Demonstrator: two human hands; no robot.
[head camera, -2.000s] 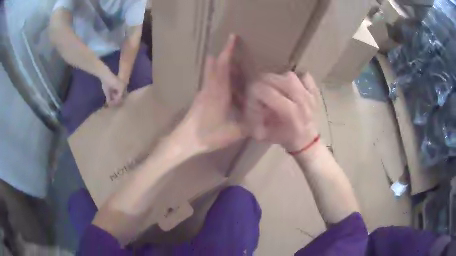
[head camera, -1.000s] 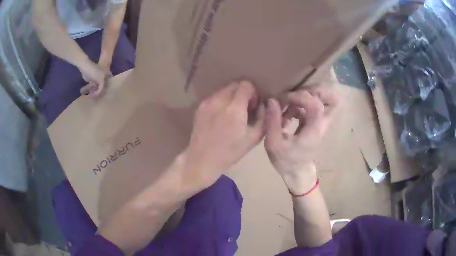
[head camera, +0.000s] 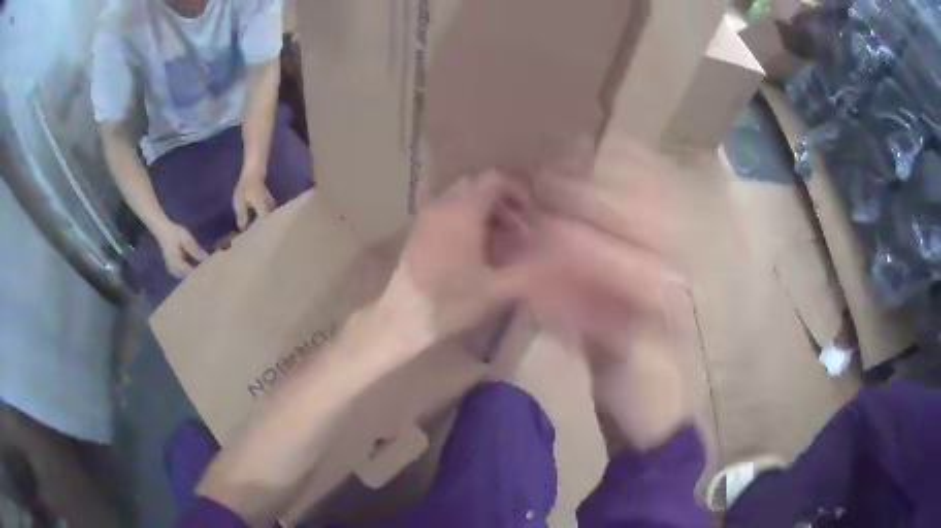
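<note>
A large brown carton (head camera: 361, 113) with dark print stands open in front of me, its plain inner panel facing up the middle. A wide flap (head camera: 232, 309) with FURRION print spreads to the left. A small tab (head camera: 392, 459) with a cut sticks out above my legs. My left hand (head camera: 454, 242) is at the carton's lower middle with curled fingers, slightly blurred. My right hand (head camera: 604, 258) is beside it, strongly blurred, and overlaps its fingertips in view. Whether either hand holds anything cannot be made out.
A person (head camera: 212, 124) in a light shirt and purple trousers sits at the far left, hands at the flap's edge. Film-wrapped dark stock (head camera: 893, 155) lies at the right. A small brown box (head camera: 712, 88) stands upper right. Flat cardboard (head camera: 758, 309) covers the floor.
The carton's upper panel has swung back from its tilt over my hands, and the tab shows again. My right hand has become blurred. The other person's hands have moved apart.
</note>
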